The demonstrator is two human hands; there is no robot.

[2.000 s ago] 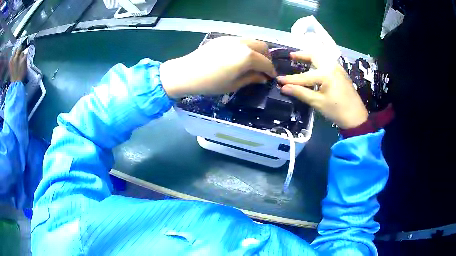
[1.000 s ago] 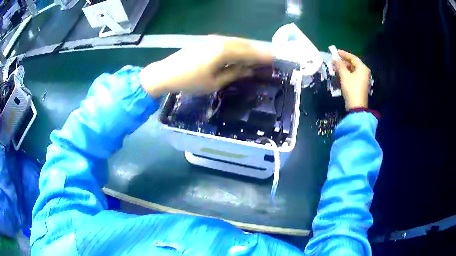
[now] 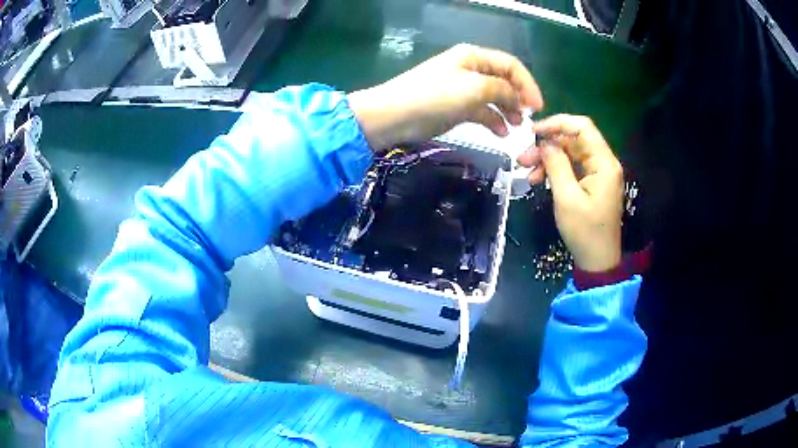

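The open white housing (image 3: 385, 302) stands on the green mat with dark parts inside. Thin coloured wires (image 3: 407, 156) run along its far inner edge. A flat white cable (image 3: 464, 341) hangs over its near wall. My left hand (image 3: 451, 96) is beyond the housing's far right corner, fingers closed on the white roll (image 3: 521, 140), which the hands partly hide. My right hand (image 3: 586, 184) faces it from the right, thumb and fingers pinched, with a small white piece (image 3: 537, 175) at the fingertips. Its outline is unclear.
Tiny gold and dark specks, likely screws (image 3: 553, 262), lie right of the housing, with small white parts (image 3: 630, 197) beyond. Another white housing (image 3: 28, 188) is at far left. A white stand-like unit (image 3: 188, 52) stands behind a pale rail (image 3: 166, 96).
My left hand has moved from over the housing to the roll at its far right corner. My right hand has come left from the parts pile to meet it. The housing appears lower in view.
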